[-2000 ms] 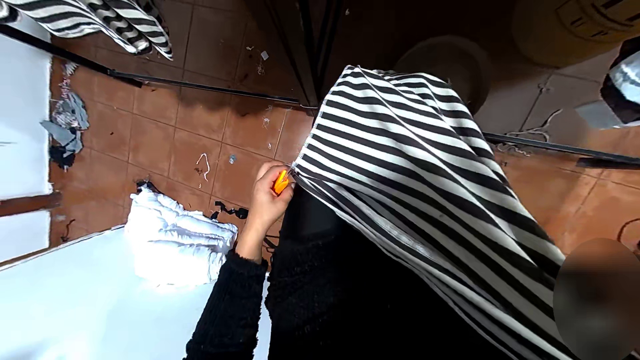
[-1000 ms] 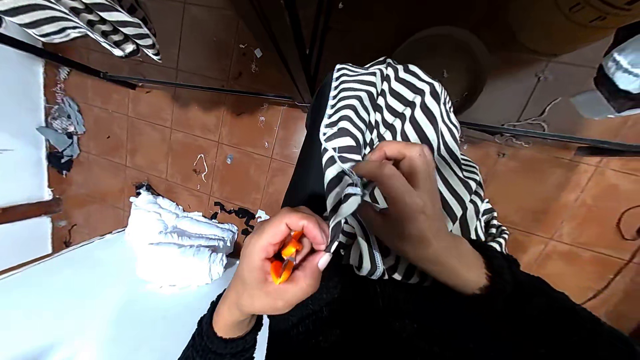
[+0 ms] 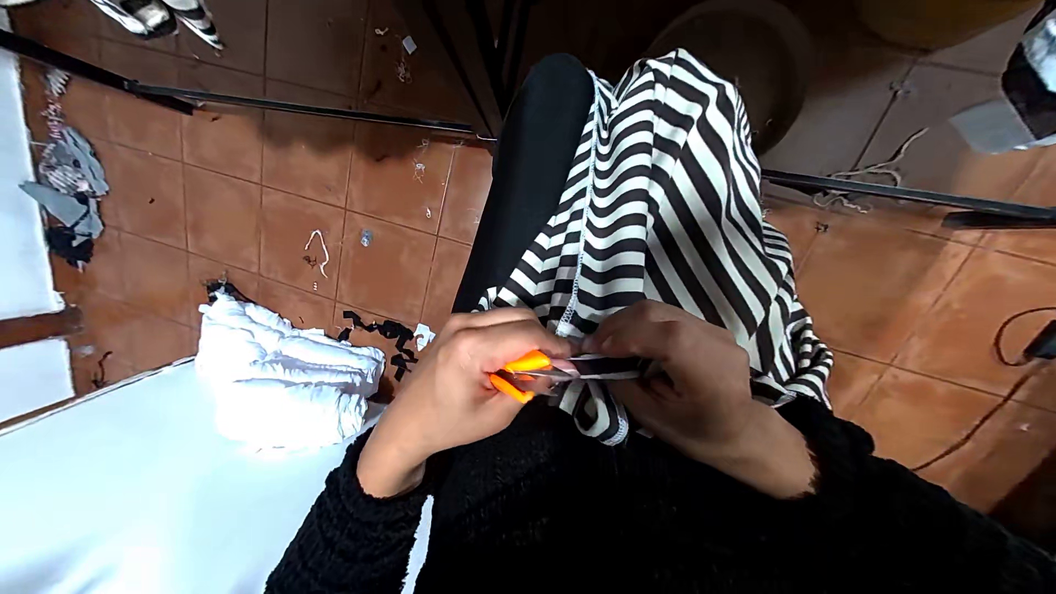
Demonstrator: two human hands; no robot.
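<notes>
A black-and-white striped cloth (image 3: 685, 181) with a stitched seam lies over my lap and one knee. My left hand (image 3: 474, 375) holds a small orange-handled cutting tool, likely thread snips (image 3: 524, 375), its metal part pointing toward the cloth. The same hand's fingertips are at the cloth's edge. My right hand (image 3: 689, 379) grips a stretched bit of the striped edge just beside the snips. A curled fold of the cloth hangs below, between both hands. The tips of the snips are partly hidden by cloth and fingers.
White bundled cloth (image 3: 289, 371) rests at the left on a white surface (image 3: 165, 495). Black scraps (image 3: 388, 330) and thread bits lie on the tiled floor (image 3: 305, 198). A dark metal bar (image 3: 305, 106) crosses beyond my knees. Grey scraps (image 3: 70, 177) lie far left, a cable (image 3: 982, 412) at right.
Two seconds ago only my left hand showed, at the cloth's corner. My right hand has since come into view and gripped the cloth, which is now bunched closer to my body.
</notes>
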